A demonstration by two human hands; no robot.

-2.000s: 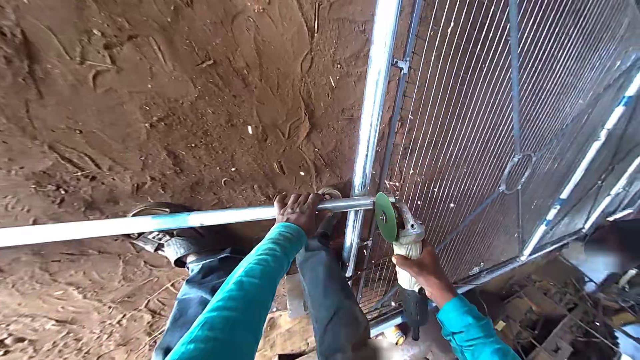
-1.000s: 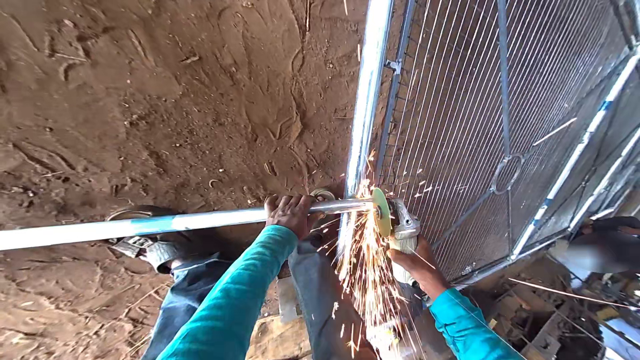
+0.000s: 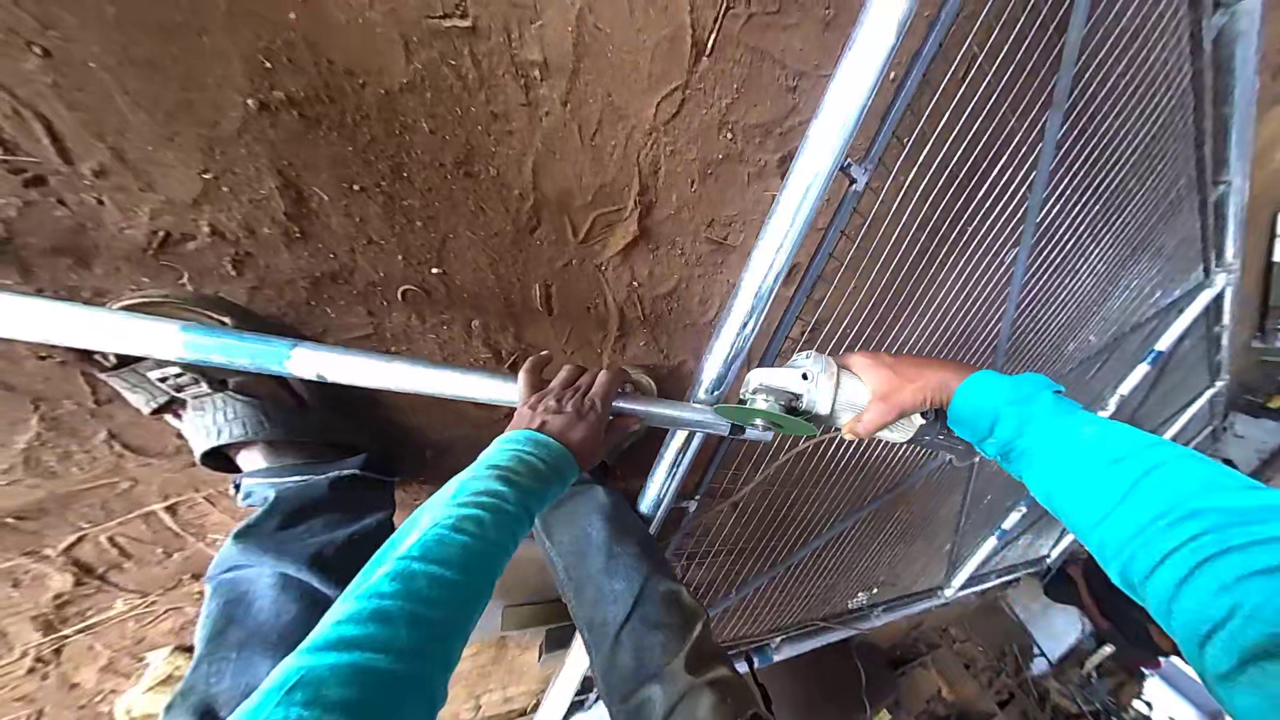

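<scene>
My left hand (image 3: 568, 405) is closed around a round galvanized steel pipe (image 3: 400, 374) close to its right end. The pipe runs from the left edge and lies across the tube of a metal gate frame. My right hand (image 3: 890, 390) grips the body of an angle grinder (image 3: 815, 385), held sideways just right of the pipe's end. Its green cutting disc (image 3: 768, 419) is at the pipe's tip, where a dark cut or notch shows. No sparks are seen. Whether the disc touches the metal cannot be told.
The gate frame's thick tube (image 3: 790, 225) slants beside its wire mesh panel (image 3: 900, 250) on the right. Brown soil (image 3: 400, 170) lies beyond the pipe. My sandalled foot (image 3: 215, 420) is under the pipe at left. Scrap pieces (image 3: 950, 680) lie at bottom right, near another person (image 3: 1110, 605).
Sparks flew from the disc one second ago and have stopped. My right hand has swung the grinder from upright in view to sideways, its disc turned too. My left hand still holds the pipe.
</scene>
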